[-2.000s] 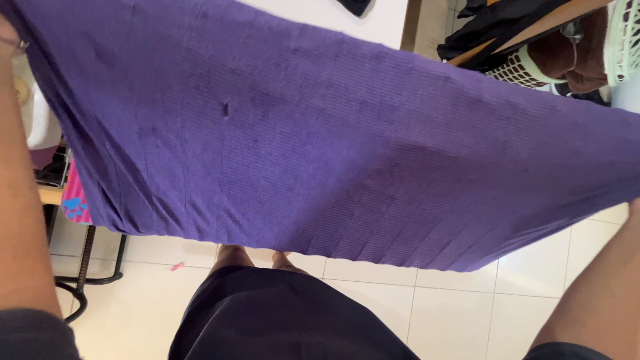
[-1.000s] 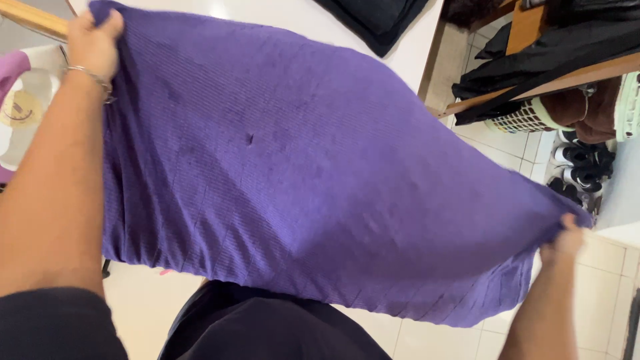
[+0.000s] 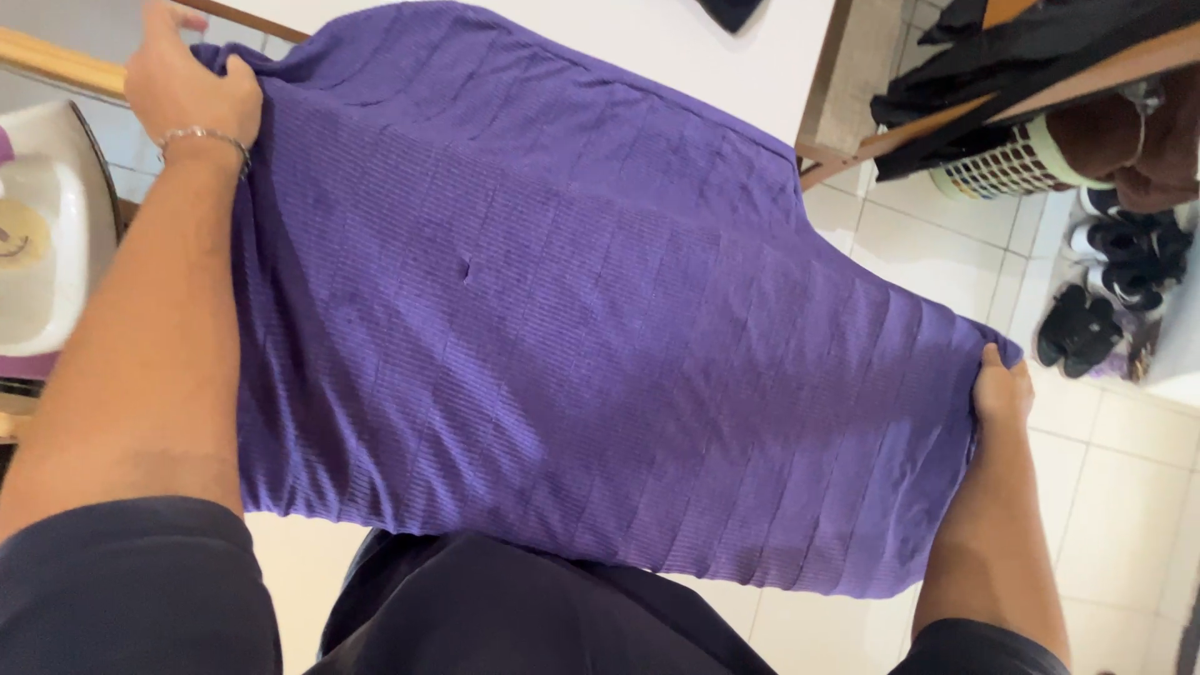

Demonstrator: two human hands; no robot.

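Observation:
A purple ribbed cloth [image 3: 600, 319] hangs stretched between my two hands, with creases across it and a small dark mark or hole left of its middle. At the upper left, my left hand [image 3: 192, 89] grips one end of it; a bracelet circles that wrist. My right hand [image 3: 1001, 389] pinches the opposite end at the right, with the thumb on top. The upper part of the cloth lies over or just above a white tabletop [image 3: 647, 37]; whether it touches cannot be told. Its lower edge hangs in front of my dark clothing.
A clothes iron [image 3: 47, 225] stands at the left by a wooden bar [image 3: 61, 61]. Black garments [image 3: 1012, 70] hang over a wooden rail at the upper right, near a light green basket [image 3: 1008, 169] with brown cloth. Several shoes [image 3: 1116, 281] sit beyond the tiled floor [image 3: 1116, 487].
Both hands, at or beyond the frame's edges two seconds ago, now show fully, still holding the cloth. The cloth's upper part now lies folded back toward the table, and its right end sits lower.

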